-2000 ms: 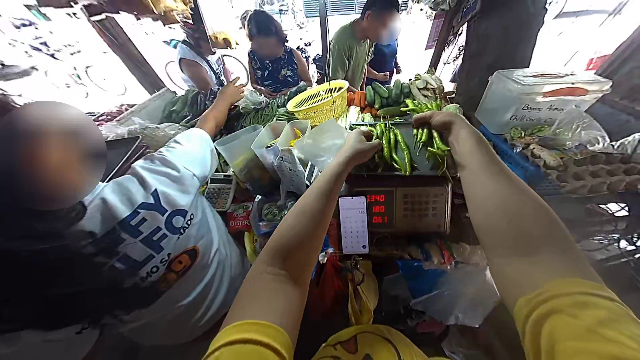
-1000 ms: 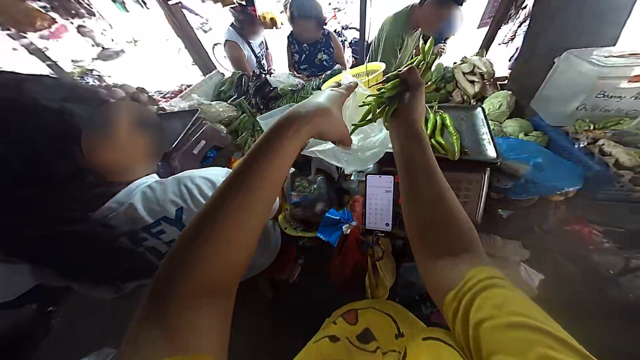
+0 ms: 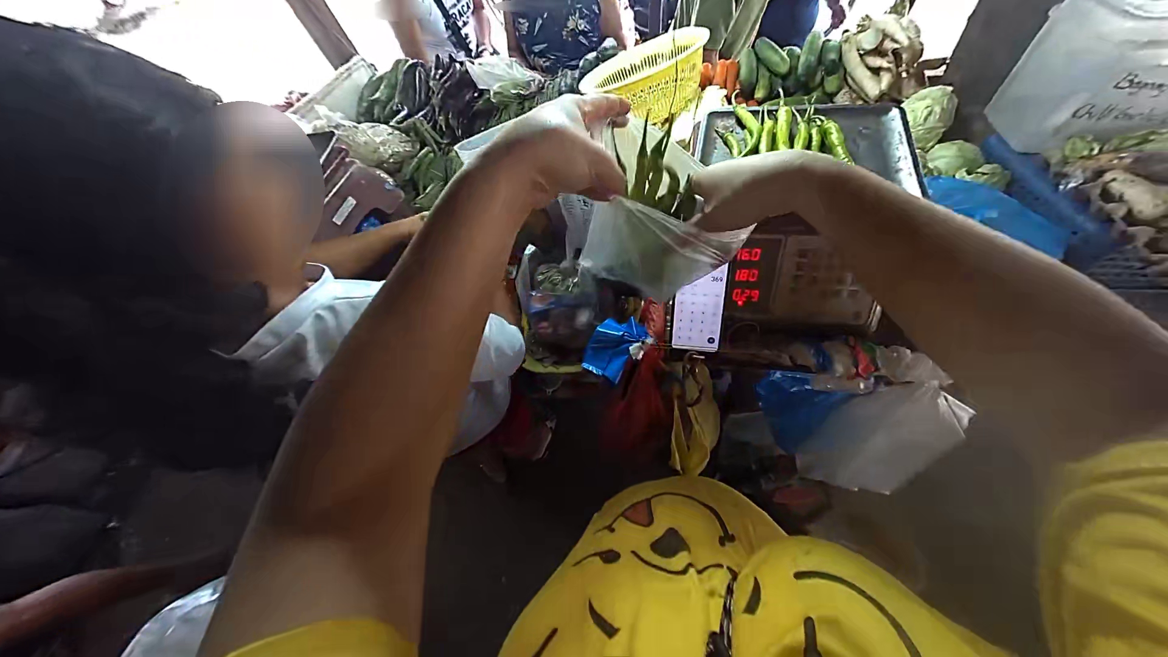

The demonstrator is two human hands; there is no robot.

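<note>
My left hand (image 3: 568, 146) grips the rim of a translucent plastic bag (image 3: 639, 242) over the front of the stall. Long green chili peppers (image 3: 650, 173) stand upright in the bag's mouth. My right hand (image 3: 744, 187) is at the bag's right side, its fingers partly hidden inside or behind the plastic. Behind it, more green peppers (image 3: 785, 130) lie on the metal tray (image 3: 899, 146) of a digital scale (image 3: 803, 278) with red lit figures. A phone (image 3: 699, 313) showing a calculator leans at the scale's left.
A yellow plastic basket (image 3: 652, 73) stands behind the bag, near cucumbers (image 3: 774, 59), carrots (image 3: 721, 73) and cabbages (image 3: 931, 114). At left, close to my left arm, is another person (image 3: 319, 310). Knotted plastic bags (image 3: 616, 347) hang at the stall's front; people stand beyond it.
The peppers that my right hand held above the tray a second ago are now in the bag's mouth. My right hand has moved left and down to the bag.
</note>
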